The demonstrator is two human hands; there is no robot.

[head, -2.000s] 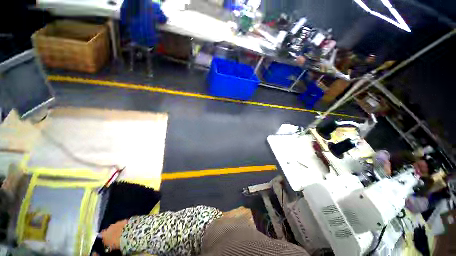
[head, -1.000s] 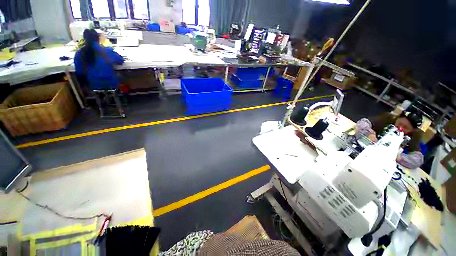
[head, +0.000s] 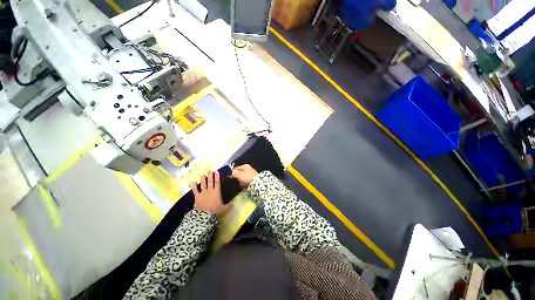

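Observation:
A long black bundle of cut pieces (head: 265, 153) lies at the table's front edge, its frayed-looking end to the right and a dark length running down to the lower left. My left hand (head: 209, 192) lies on the bundle with its fingers spread over it. My right hand (head: 244, 174) pinches at a pale tie strip (head: 232, 166) round the bundle, its fingers closed. The sewing machine head (head: 132, 120) with a round red logo stands left of my hands. Snips (head: 262, 131) with red handles lie behind the bundle.
A yellow fixture block (head: 189, 119) sits beside the head. A grey taped sheet (head: 88, 217) lies at the left. A control screen (head: 251, 20) stands at the back. A blue bin (head: 419, 117) stands on the floor at the right, past yellow floor lines.
The view has swung from the aisle and neighbouring machine to my own machine table. Both hands now show on the bundle; one second ago neither was in view.

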